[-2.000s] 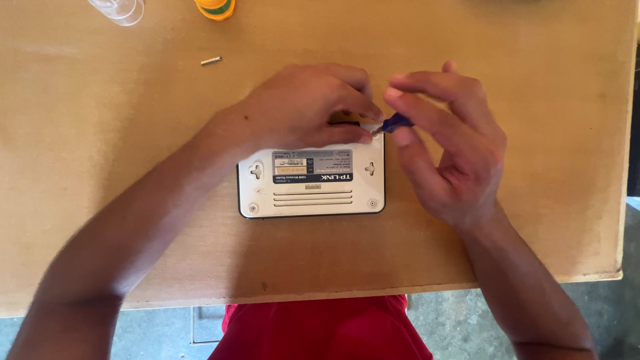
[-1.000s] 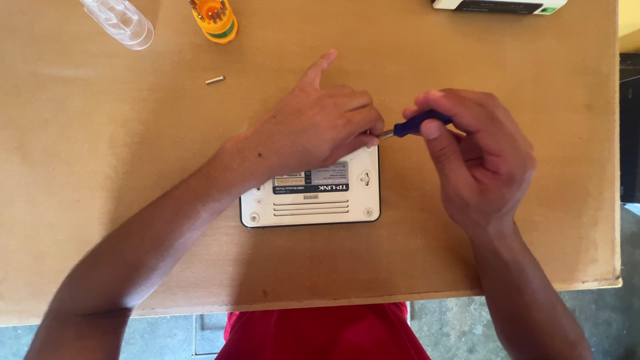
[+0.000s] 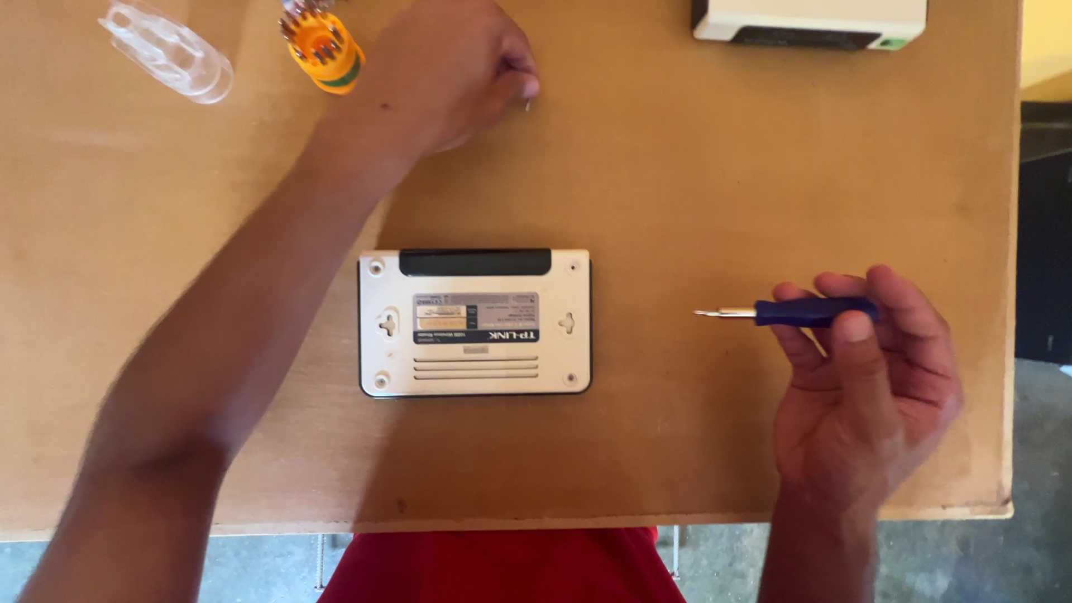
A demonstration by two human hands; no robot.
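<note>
A white TP-Link wireless router (image 3: 476,327) lies underside up on the wooden table, with a screw recess near each corner. Beyond it, toward the table's far side, my left hand (image 3: 469,75) pinches a small screw (image 3: 528,105) between thumb and fingertips, just above or at the tabletop. My right hand (image 3: 863,377), to the right of the router, holds a screwdriver by its blue handle (image 3: 808,312). The screwdriver's metal tip points left toward the router without touching it.
An orange bit holder (image 3: 322,50) with several metal bits stands at the upper left, partly beside my left forearm. A clear plastic cover (image 3: 172,54) lies left of it. A white and black device (image 3: 808,21) sits at the far right edge of view. The table's near edge (image 3: 502,529) crosses below.
Both hands have left the router's corner: the left has moved away toward the far side with a small screw, the right has drawn back to the right with the screwdriver.
</note>
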